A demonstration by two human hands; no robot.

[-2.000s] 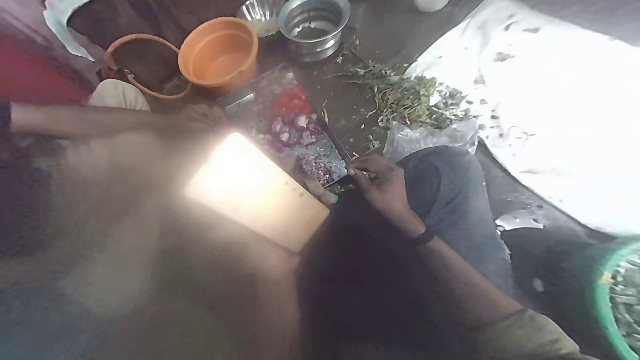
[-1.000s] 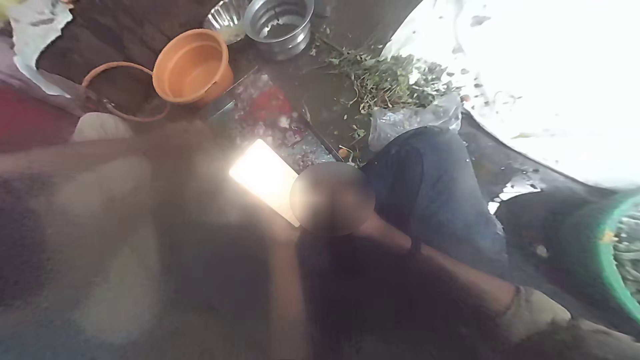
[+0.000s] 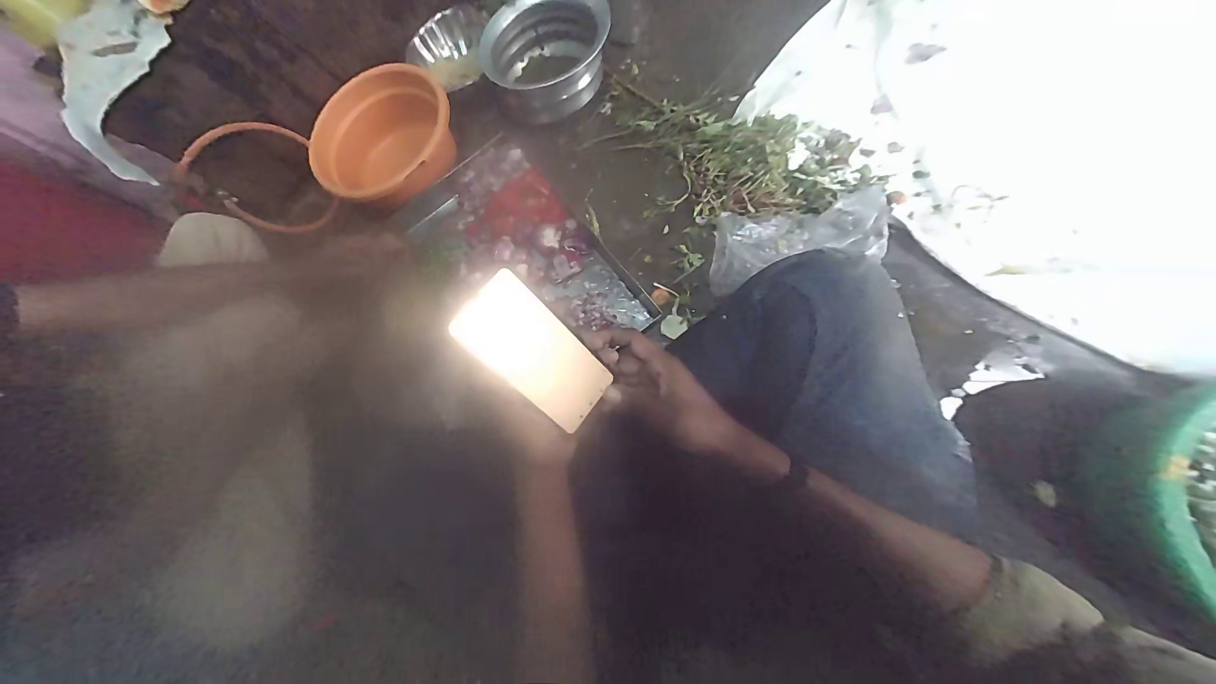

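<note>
A smartphone with a glaring bright screen point(image 3: 537, 351) lies tilted in my left hand point(image 3: 541, 432), whose fingers are mostly hidden behind it. My right hand point(image 3: 655, 380) is at the phone's lower right edge, fingers bent; whether it grips the phone or something small cannot be told. Just beyond the phone is a metal tray point(image 3: 627, 271) with red pieces point(image 3: 522, 201), peeled onions point(image 3: 565, 249) and chopped purple onion point(image 3: 594, 312).
An orange plastic tub point(image 3: 380, 138), a steel pot point(image 3: 546, 57) and a fluted metal bowl point(image 3: 446, 47) stand beyond. Leafy stems point(image 3: 769, 166) lie by a clear plastic bag point(image 3: 798, 233). Another person's forearm point(image 3: 142, 294) reaches in from the left. A green-rimmed basket point(image 3: 1178, 494) is at right.
My right hand, blurred over the phone's lower end a second ago, now shows at its right edge with bent fingers. The phone stays in my left hand.
</note>
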